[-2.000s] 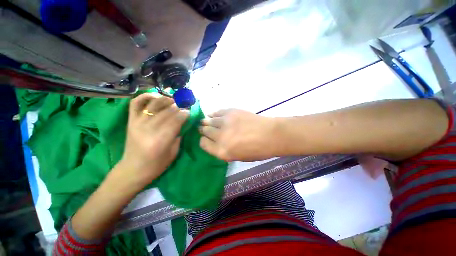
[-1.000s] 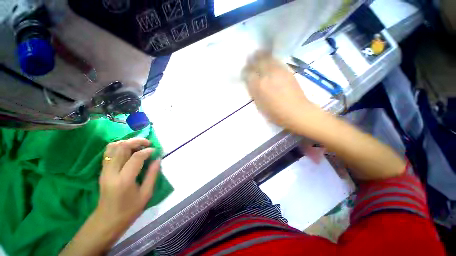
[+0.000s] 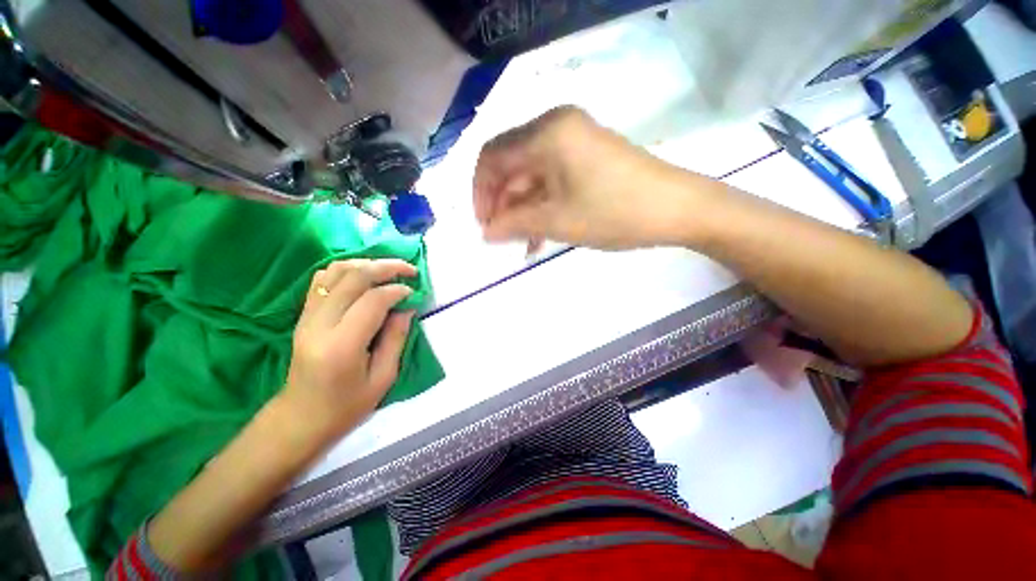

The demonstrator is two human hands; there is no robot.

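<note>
Bright green cloth (image 3: 170, 329) lies in folds on the machine table, its right edge just below the presser foot area. My left hand (image 3: 352, 329), with a ring, pinches the cloth's edge near the blue knob (image 3: 410, 213). My right hand (image 3: 551, 182) is raised over the white table to the right of the needle area, off the cloth. Its fingers are curled and slightly blurred; whether it holds something small cannot be told. The needle is hidden behind the metal parts of the sewing machine head (image 3: 375, 57).
Blue-handled thread snips (image 3: 841, 176) lie at the right, beside a slim grey metal tool (image 3: 909, 165). An accessory tray (image 3: 1005, 148) with a yellow-orange item is at far right. A ruler strip (image 3: 545, 397) runs along the front edge. An upper blue knob (image 3: 239, 17) sits on the head.
My right hand let go of the cloth, moved out to the right near the snips, and is now back closer to the blue knob. My left hand has stayed on the cloth. The camera view has shifted.
</note>
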